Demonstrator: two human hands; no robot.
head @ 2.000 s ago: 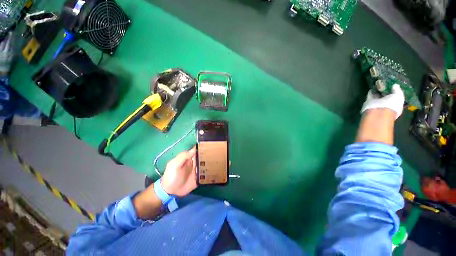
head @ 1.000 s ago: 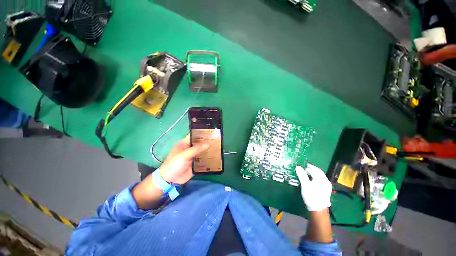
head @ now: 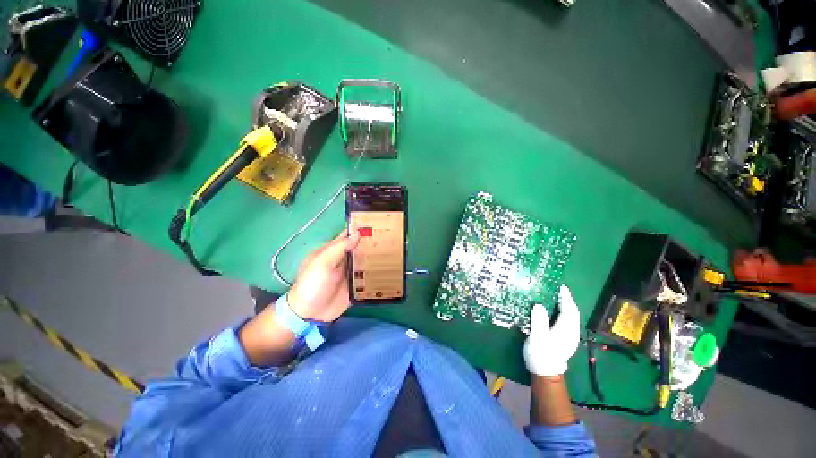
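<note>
My bare left hand (head: 325, 277) holds a smartphone (head: 378, 243) upright with its screen lit; the thumb lies on the screen's left edge. A green circuit board (head: 504, 262) lies on the green mat (head: 429, 215), face with silvery solder joints up. My white-gloved right hand (head: 552, 335) is at the board's lower right edge, thumb and fingers apart; it is not closed on anything. A solder wire (head: 295, 235) curves on the mat left of the phone, and part of it is hidden behind the phone.
A soldering iron (head: 224, 173) rests in the left stand (head: 304, 121), beside a solder reel (head: 369, 116). Black fans (head: 121, 125) stand far left. The right stand (head: 635, 268), a green-capped bottle (head: 704, 350) and small metal bits (head: 687, 408) are right. Black-cased units (head: 734, 134) are at upper right.
My right hand has brought the board from the upper right down onto the mat and let it go. The phone screen shows different content, and my left thumb has moved towards the screen's left edge.
</note>
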